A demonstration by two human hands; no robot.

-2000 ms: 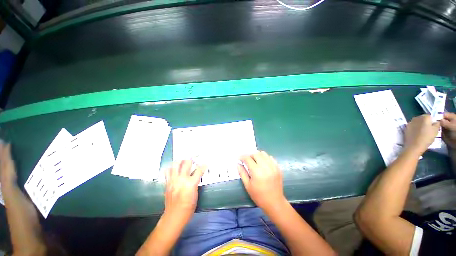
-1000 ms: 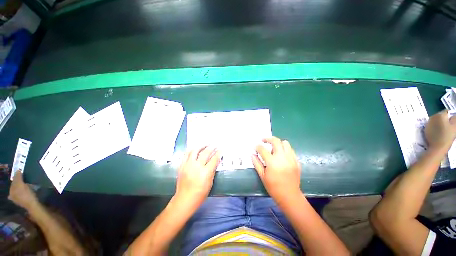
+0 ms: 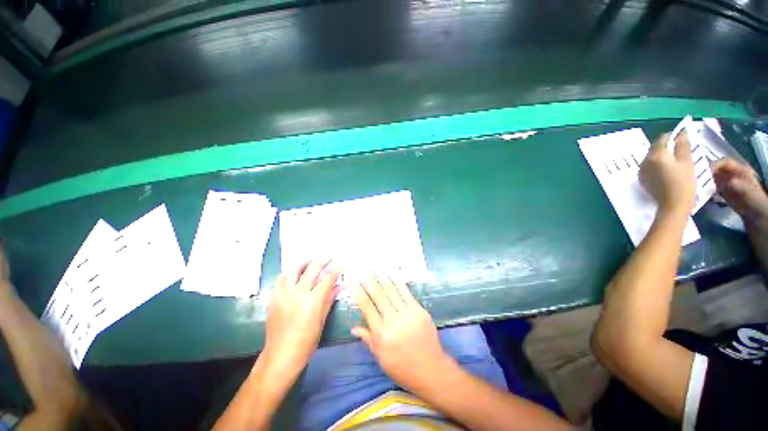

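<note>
A white sheet [image 3: 349,227] lies flat on the green worktop in front of me, its near edge under my fingers. My left hand [image 3: 299,307] rests on its lower left part, fingertips pressed down near the edge. My right hand [image 3: 396,324] lies flat with fingers spread over the near edge, close to my left fingertips. Whether that edge is turned up is hidden by my fingers. A pile of narrower white papers [image 3: 229,244] lies just left of the sheet, slightly fanned.
Slanted printed sheets [image 3: 118,274] lie at far left, near another person's arm [image 3: 38,353]. At right, another person's hands [image 3: 669,172] hold a paper above a printed sheet [image 3: 623,181]. A bright green strip [image 3: 337,139] runs behind the papers.
My right hand has moved left from the sheet's right part towards my left hand, its fingers now flatter. The neighbour at right has lifted a sheet. The camera view has shifted.
</note>
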